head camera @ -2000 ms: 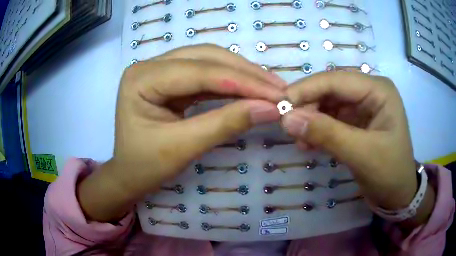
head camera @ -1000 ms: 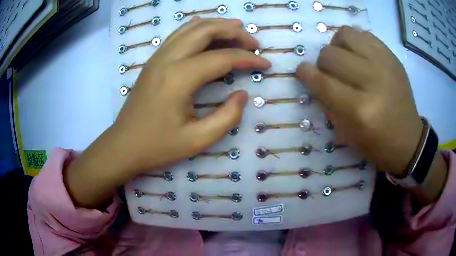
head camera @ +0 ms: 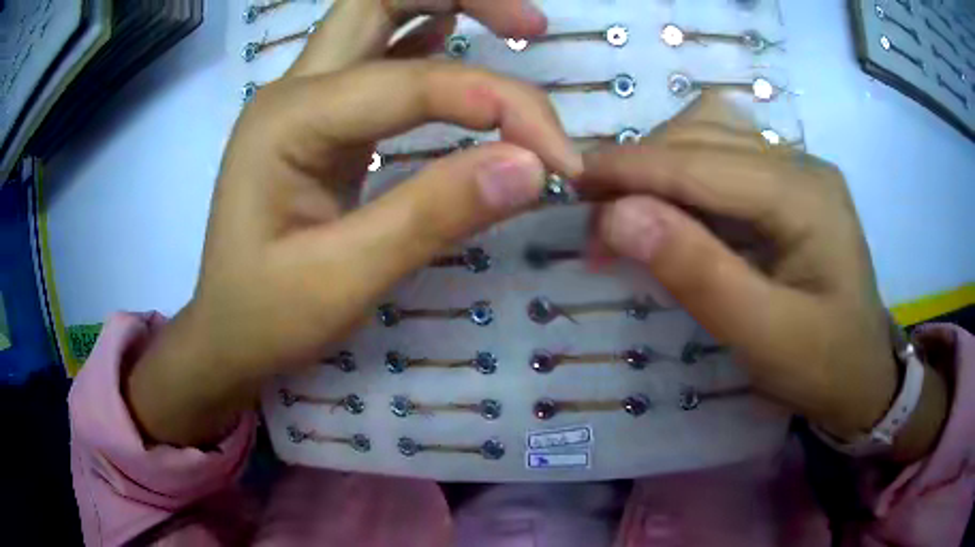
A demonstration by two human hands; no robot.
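Note:
A white card (head camera: 513, 462) with rows of paired round pieces lies in front of me. Each pair, such as a dark reddish one (head camera: 590, 406), is two small shiny discs joined by a thin brown-gold strip. My left hand (head camera: 353, 203) is over the card, thumb and index finger at a small shiny round end (head camera: 558, 188). My right hand (head camera: 738, 246) is just right of it, its index fingertip close to the same round end. Whether the right fingers pinch anything is blurred. The rest of that pair is hidden.
A thick stack of filled cards (head camera: 118, 64) is at the upper left. Another filled card (head camera: 930, 64) is at the upper right. Yellow tape (head camera: 935, 305) edges the white bench. A green label (head camera: 83, 342) is at left. Two small labels (head camera: 558, 439) are low on the card.
Since one second ago, both hands have come together over the card's middle, and a round end now shows at the left fingertips. The card sits slightly higher and further left in view.

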